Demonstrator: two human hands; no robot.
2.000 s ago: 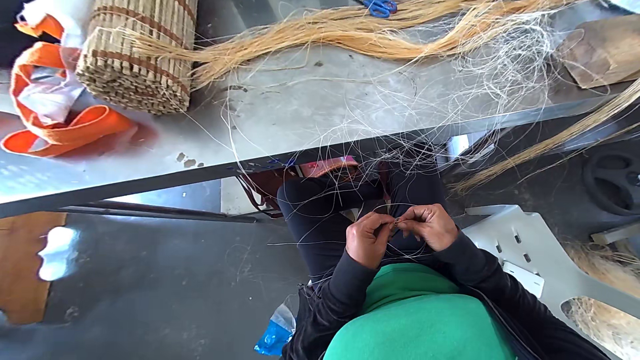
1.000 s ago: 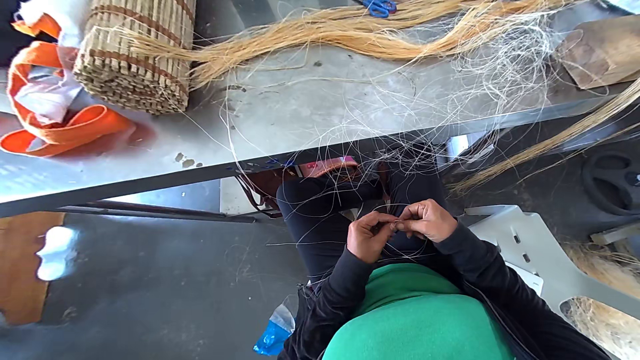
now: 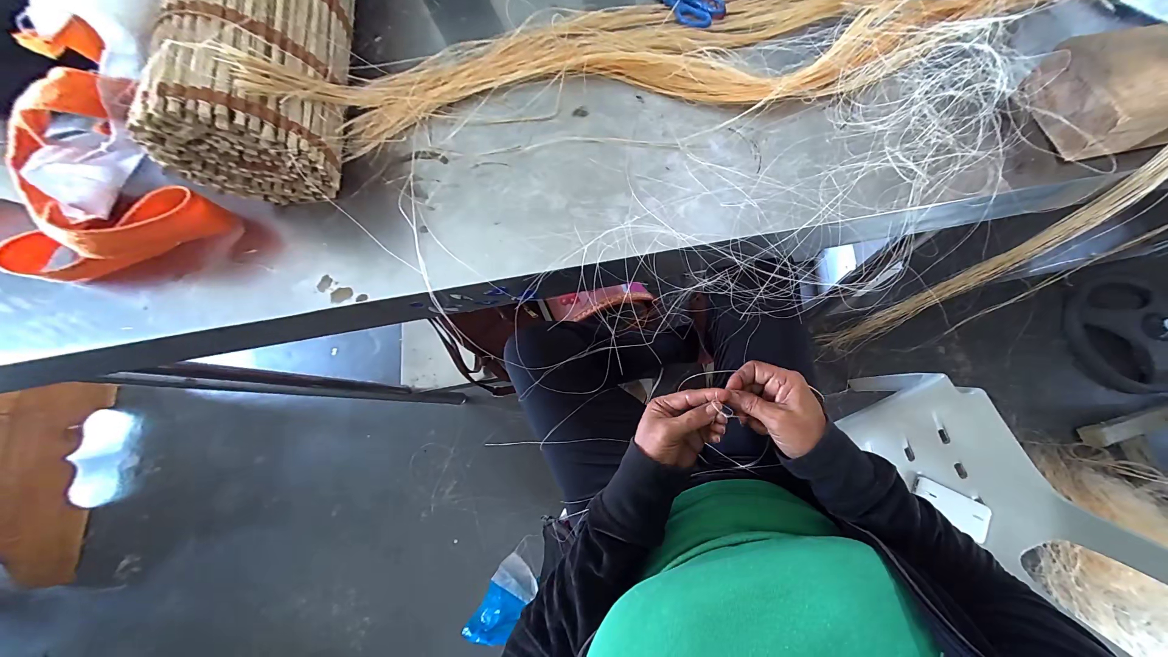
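Observation:
Over my lap, my left hand (image 3: 680, 426) and my right hand (image 3: 778, 408) meet fingertip to fingertip. Between them they pinch a thin pale fibre strand, with a small loop (image 3: 724, 410) showing at the fingers. Loose strands trail across my dark trousers. Beyond my knees, a tangle of white fibres (image 3: 949, 109) spreads over the metal table (image 3: 547, 201) and hangs off its edge. A long hank of straw-coloured fibre (image 3: 639, 64) lies across the table, one end against a rolled bundle of thin sticks (image 3: 246, 100).
Blue-handled scissors (image 3: 696, 11) rest by the hank. An orange strap (image 3: 137, 233) lies left of the stick roll, a brown flat piece (image 3: 1109, 91) at the right. Beside me stands a pale plastic chair (image 3: 985, 438) holding a phone (image 3: 952, 508). A blue plastic bag (image 3: 497, 611) is low beside me.
My fingers have shifted slightly on the strand, and a small loop now shows between them. Both hands stay together over my lap.

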